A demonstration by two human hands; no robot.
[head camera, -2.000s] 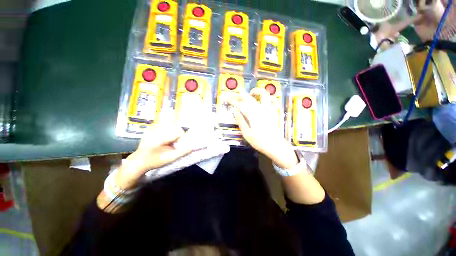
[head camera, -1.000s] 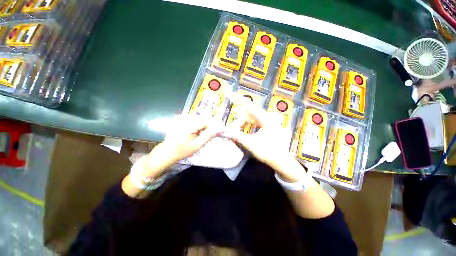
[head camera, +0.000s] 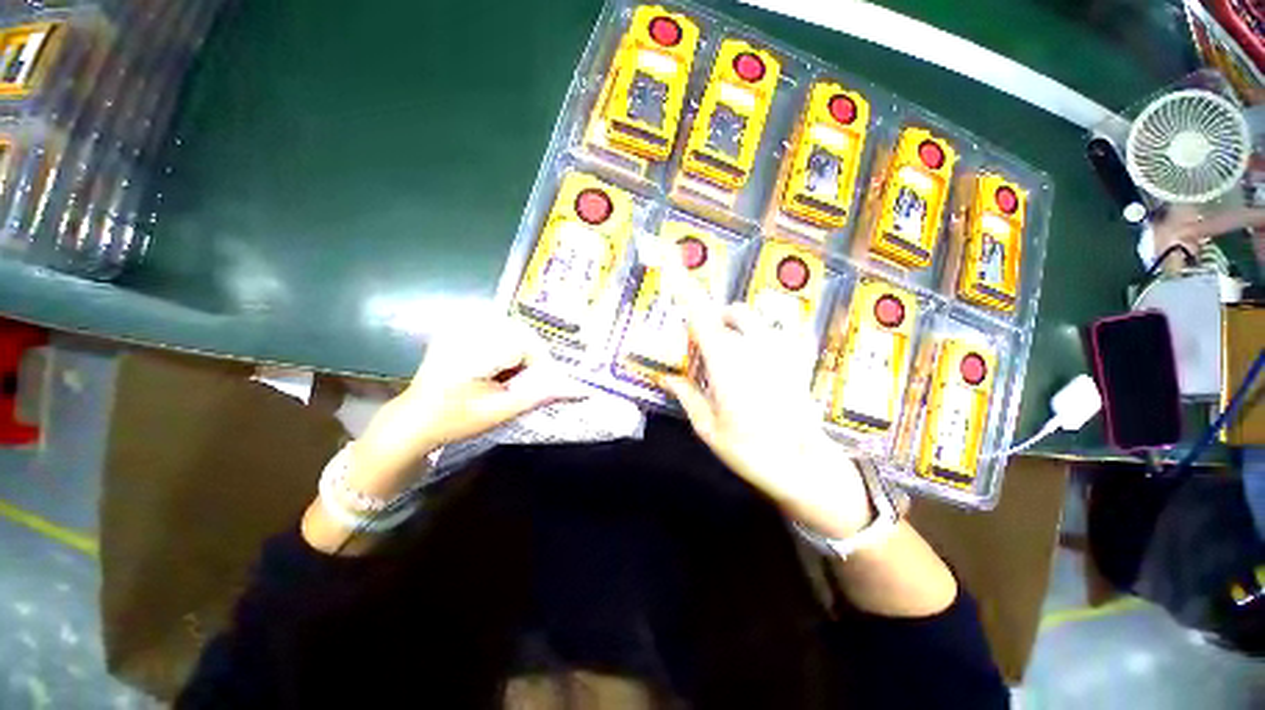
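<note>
A clear plastic tray [head camera: 1024, 364] holds two rows of yellow units, each with a red round spot; one near-row unit [head camera: 573, 260] is at the left end. My left hand [head camera: 465, 395] is at the tray's near edge and holds a white label sheet [head camera: 590, 419] below it. My right hand [head camera: 749, 395] is over the near row, its fingers at the second unit from the left [head camera: 652, 326]. Glare hides whether a small label is at the right fingertips.
Stacked trays [head camera: 83, 180] stand at the far left of the green bench [head camera: 319, 180]. A phone [head camera: 1138, 380], white plug [head camera: 1075, 402] and white fan [head camera: 1188, 147] are at the right. A brown carton [head camera: 208, 513] is below the bench edge. Part of a person [head camera: 1193, 541] shows at the right.
My right hand has moved from beside my left hand out over the second near-row unit, and the hands are now apart. The view has shifted slightly.
</note>
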